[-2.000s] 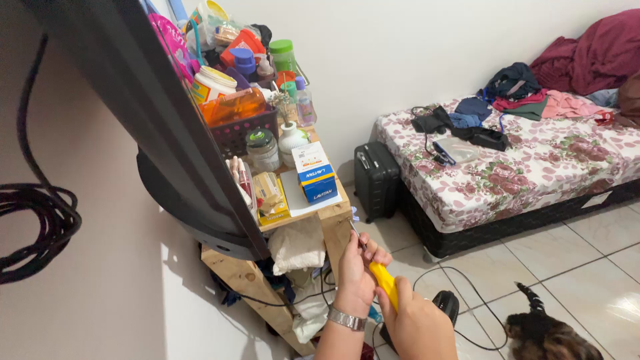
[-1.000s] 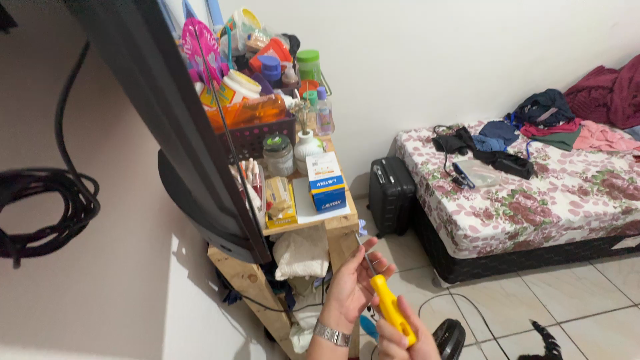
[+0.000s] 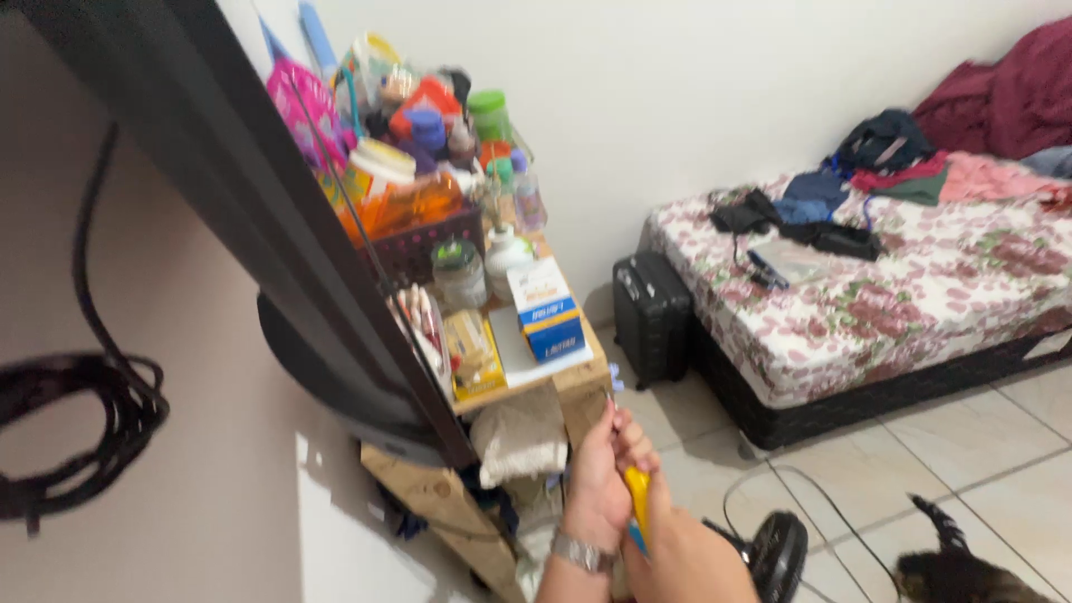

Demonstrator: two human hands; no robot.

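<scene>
A screwdriver with a yellow handle (image 3: 638, 496) is held between both hands, low in the middle of the head view. My right hand (image 3: 691, 548) grips the handle and covers much of it. My left hand (image 3: 607, 469), with a metal watch band at its wrist, has its fingers closed around the shaft; only the tip shows above the fingertips. Just above and left of the hands is the wooden shelf unit's corner (image 3: 586, 387), with a blue and white box (image 3: 553, 322) on its top. Whether the tip touches anything cannot be told.
A black flat screen (image 3: 310, 226) slants close by at left, beside a coiled black cable (image 3: 126, 419). The shelf holds a crowded basket (image 3: 435, 243) and a glass jar (image 3: 459, 276). Right are a black suitcase (image 3: 653, 318), a bed (image 3: 837, 327), a fan (image 3: 779, 553) and a striped furry animal (image 3: 955, 574).
My left hand's fingers have closed around the screwdriver's shaft, which lay bare above an opener hand a second ago. My right hand has moved up the handle and covers more of it.
</scene>
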